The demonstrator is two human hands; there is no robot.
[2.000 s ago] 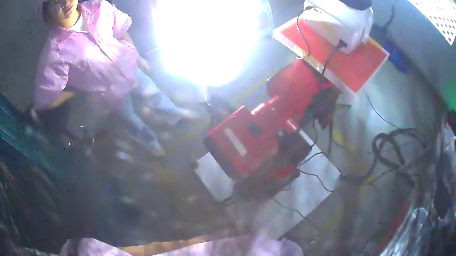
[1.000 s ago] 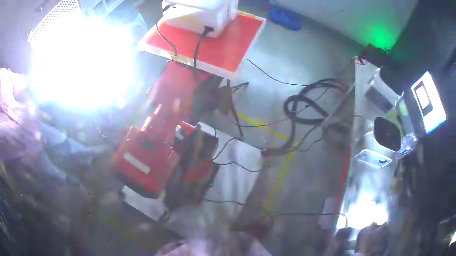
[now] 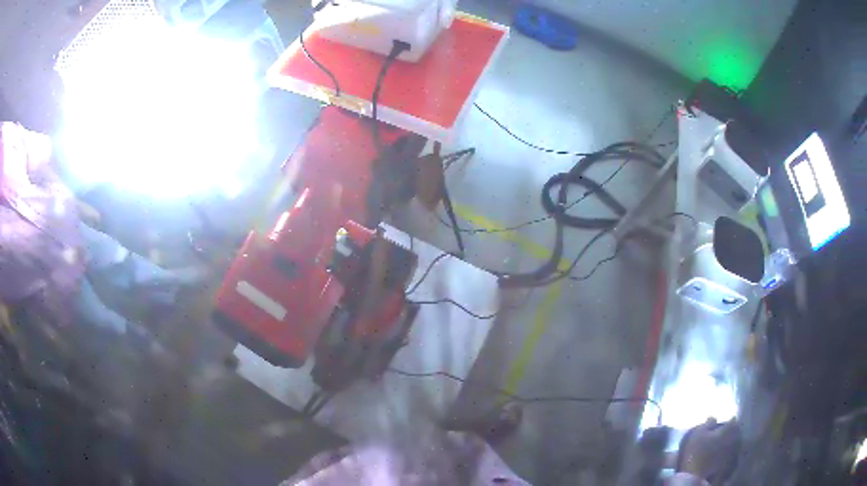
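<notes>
No hand of mine can be made out; only pink clothing (image 3: 409, 465) shows at the bottom edge. The glossy red robot arm (image 3: 285, 256) stands on a white base plate (image 3: 447, 332) on the floor. At its tip is a square end plate (image 3: 456, 81) with a red-orange face and white edge. A white box device (image 3: 390, 24) sits on that plate, cut off by the top edge, with black cables plugged in.
A glaring light panel (image 3: 162, 114) is at upper left, beside a blurred person in pink (image 3: 38, 228). At right, a white table (image 3: 699, 142) bears white devices with black tops (image 3: 738, 249) and a bright-screened laptop (image 3: 816, 195). Thick black cable (image 3: 594, 214) coils on the floor.
The view has swung right: the arm and light panel have shifted left, and the table and laptop have come in. In the last second the view is nearly steady.
</notes>
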